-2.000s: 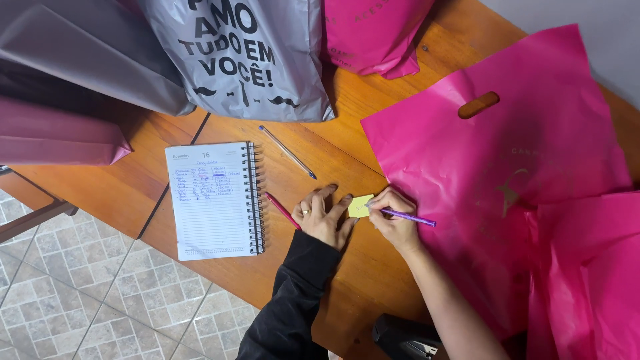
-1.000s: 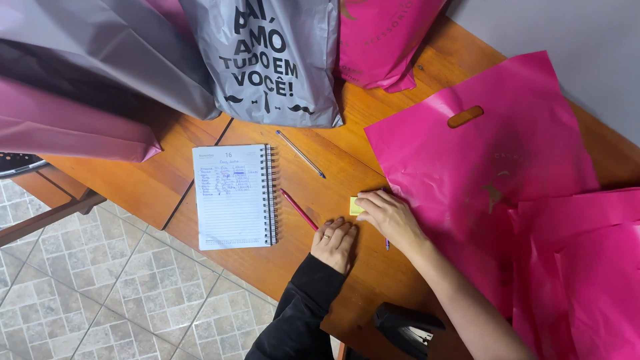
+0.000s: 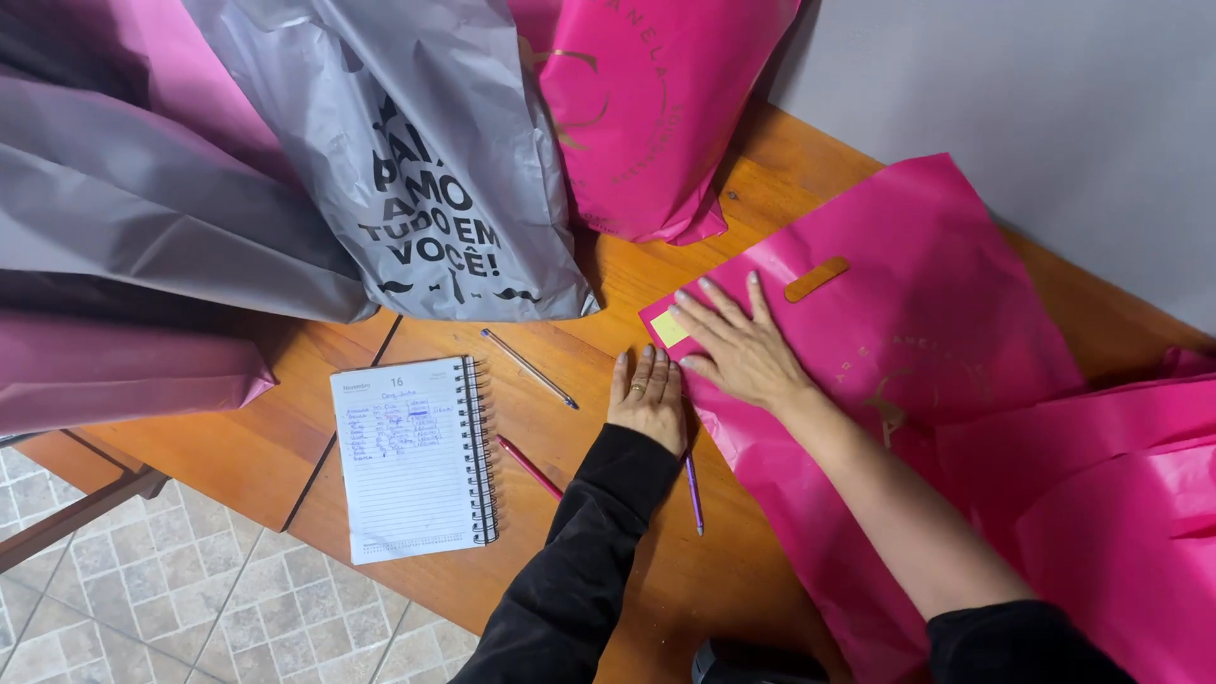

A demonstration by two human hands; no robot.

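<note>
My right hand (image 3: 746, 351) lies flat with fingers spread on the upper left corner of a pink plastic bag (image 3: 912, 285) with a cut-out handle. A small yellow sticky note (image 3: 669, 329) sits on that corner, just beside my right fingertips. My left hand (image 3: 650, 399), a ring on one finger, rests on the wooden table at the bag's left edge and holds nothing that I can see. Below it lies a purple pen (image 3: 694, 489). An open spiral notebook (image 3: 413, 503) with handwriting is to the left, near a ballpoint pen (image 3: 529, 368) and a red pen (image 3: 528, 466).
A grey printed plastic bag (image 3: 456, 171) and a filled pink bag (image 3: 655, 114) stand at the back. More grey and pink bags (image 3: 133, 199) fill the left. Further pink bags (image 3: 1121, 503) overlap at the right. A black object (image 3: 755, 663) is at the table's near edge.
The yellow note has gone from the bare table onto the pink bag's corner. My right hand, earlier writing with the purple pen, is now spread on the bag. The pen lies on the table.
</note>
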